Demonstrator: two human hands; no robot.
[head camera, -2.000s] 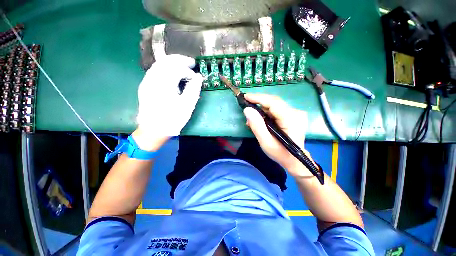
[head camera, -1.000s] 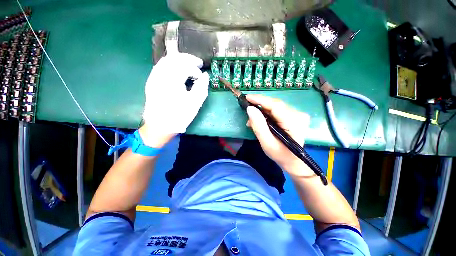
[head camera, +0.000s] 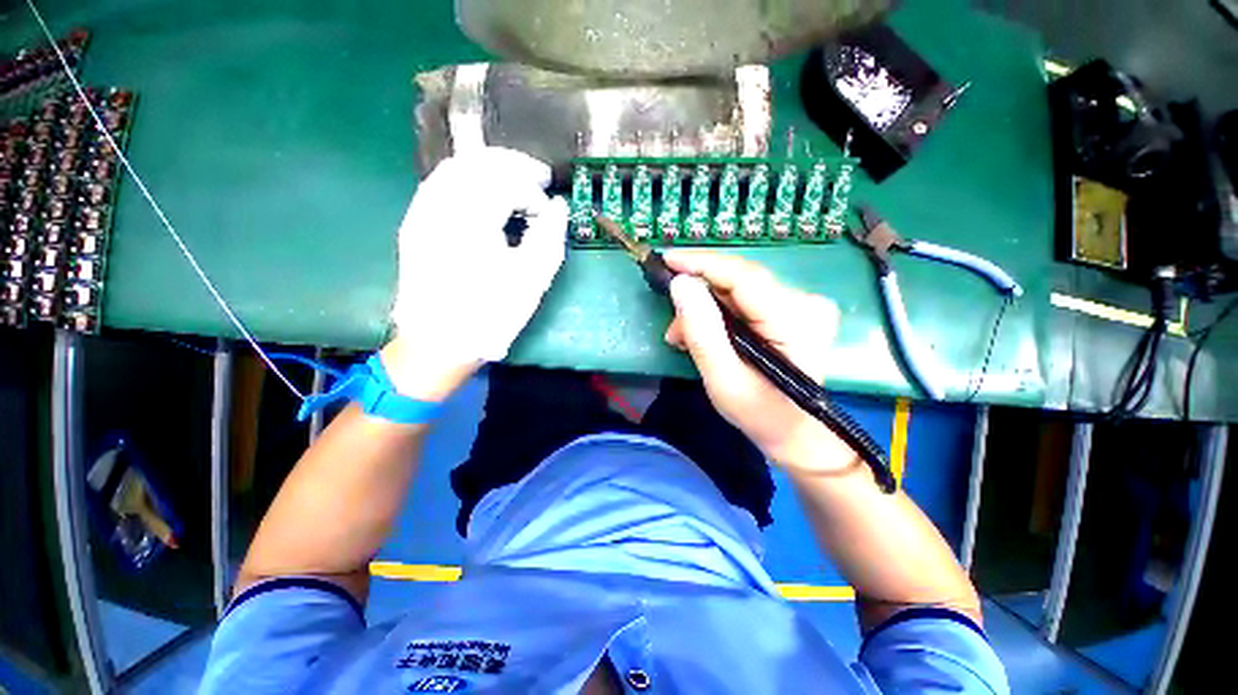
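Note:
A green PCB panel strip (head camera: 726, 201) of several small boards lies in front of the silver-grey board rest (head camera: 597, 116). My bare right hand (head camera: 760, 346) holds the black soldering iron (head camera: 777, 364) like a pen; its brown tip is at the strip's left end. My left hand (head camera: 475, 265), in a white glove with a dark opening near the fingers, is at the strip's left end with fingers pinched together. Whether the fingertips hold solder wire or the strip cannot be made out. A blue wrist strap (head camera: 394, 394) is on my left wrist. A thin pale line (head camera: 163, 217) runs from the upper left towards that wrist.
Diagonal cutters (head camera: 903, 265) lie open right of the strip. A black box with whitish bits (head camera: 876, 95) stands behind them. The grey fume hood (head camera: 665, 34) hangs at the top. Other panels (head camera: 54, 217) lie far left. The black soldering station (head camera: 1127, 177) and cables are far right.
Since the first frame, the bench items have shifted rightwards in view relative to my body. The iron tip is nearer the strip's left end. Little differs from one second ago.

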